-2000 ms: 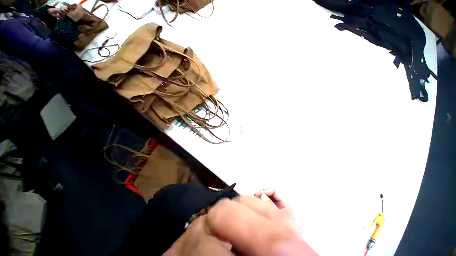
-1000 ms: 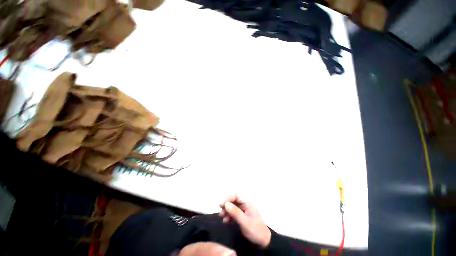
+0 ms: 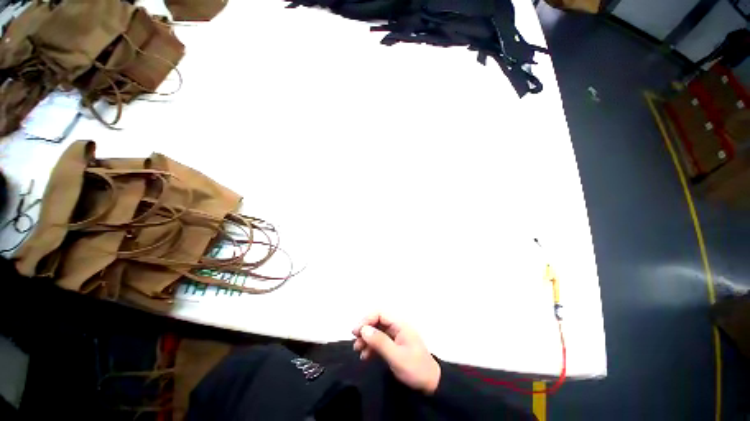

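My right hand (image 3: 398,353) is at the near edge of the white table, thumb against curled fingers. A pale spot shows at the fingertips; I cannot tell whether it is a nail or a small item. My left hand is not in view. A bundle of brown tote bags (image 3: 127,226) lies on the table to the left of the hand, overlapping, with thin handles (image 3: 255,255) looping to the right over green marks. A yellow-handled tool (image 3: 553,284) with a red cord lies near the table's right edge.
More brown bags (image 3: 107,45) lie at the table's far left. A black heap of straps or pieces (image 3: 460,25) lies at the far side of the white table (image 3: 395,181). Right of it are a grey floor with a yellow line (image 3: 695,218) and red-and-brown cartons (image 3: 707,115). A brown bag (image 3: 197,366) shows below the table edge.
The view has turned right, so the bags now sit further left. My left hand, large at the bottom before, has left the picture. My right hand shows more fully, still near the table edge.
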